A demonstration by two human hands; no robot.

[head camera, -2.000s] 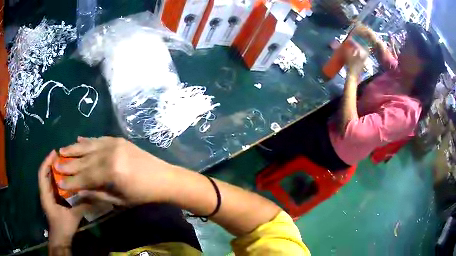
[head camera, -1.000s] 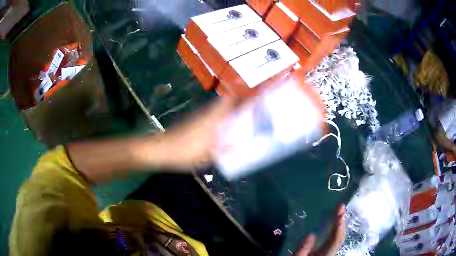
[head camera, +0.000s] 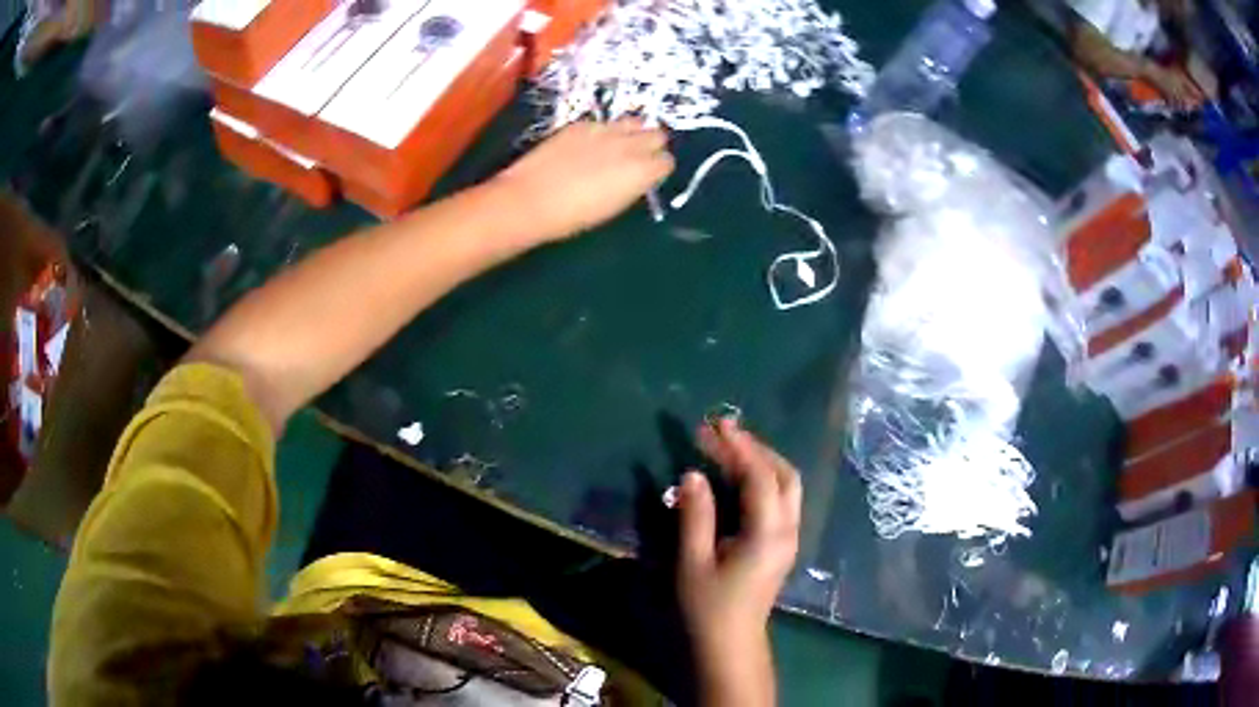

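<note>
A pile of loose white cords (head camera: 773,49) lies at the top middle of the green table. My left hand (head camera: 594,173) reaches in from the left with its curled fingers at the pile's lower edge. A small pale end shows below its fingertips; I cannot tell whether the fingers grip a cord. A single looped white cord (head camera: 766,187) runs out to the right of that hand. My right hand (head camera: 739,532) is near the table's front edge, palm inward, thumb and fingers apart, with nothing visible in it. Stacked orange and white boxes (head camera: 401,69) stand left of the pile.
A clear bag of cords (head camera: 953,290) lies at right, with cord ends spilling out. A plastic bottle (head camera: 939,55) lies above it. A row of boxes (head camera: 1167,359) stands at far right. A brown carton (head camera: 83,414) is beside the table at left. Small scraps dot the table's front edge (head camera: 552,532).
The blurred white box is out of my left hand, which has moved to the cord pile. My right hand shows more fully. The view has shifted, bringing the bag nearer the middle.
</note>
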